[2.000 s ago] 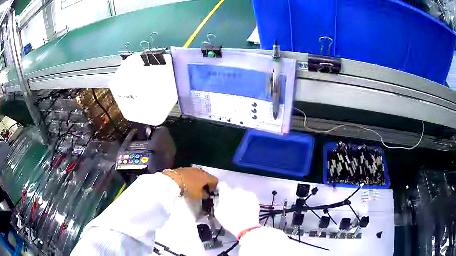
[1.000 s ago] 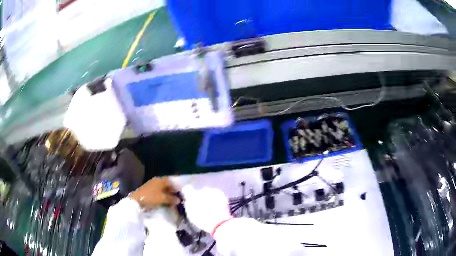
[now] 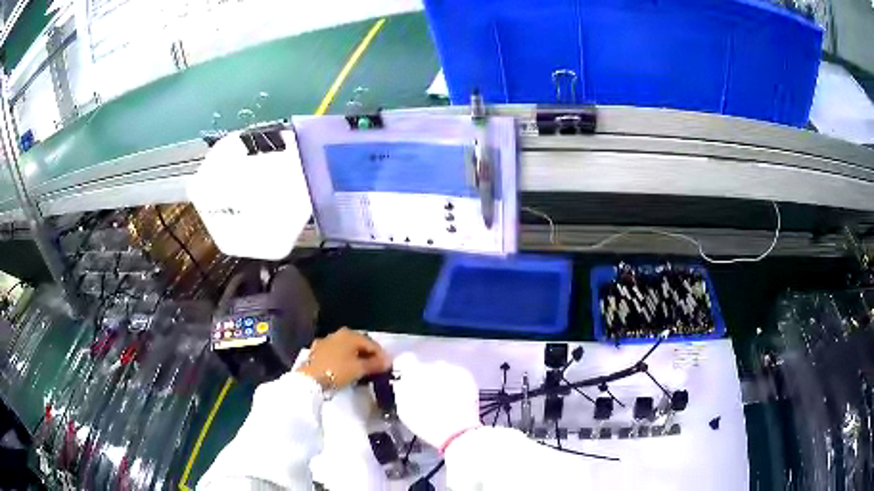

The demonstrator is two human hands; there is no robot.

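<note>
A black branching wire harness [image 3: 551,388] lies across the white board [image 3: 661,465]. My bare left hand [image 3: 343,359] is at the board's left end, its fingers bent around the top of a small black part [image 3: 383,391]. My white-gloved right hand [image 3: 436,401] is close beside it, over the harness's left end; its fingertips are hidden, so its hold cannot be told. A black block [image 3: 384,447] on a metallic holder sits just below the hands. Several black blocks and small grey fixtures [image 3: 613,432] stand in a row to the right.
A black box with coloured buttons [image 3: 251,331] stands left of the board. Behind the board are an empty blue tray [image 3: 500,294] and one heaped with small parts [image 3: 659,302]. An aluminium rail [image 3: 671,163] holds an instruction sheet [image 3: 402,225]. Plastic-wrapped bundles flank both sides.
The view swung and came back. My left hand stays at the board's left end, now with the small black part more visible below its fingers. My right hand stays beside it.
</note>
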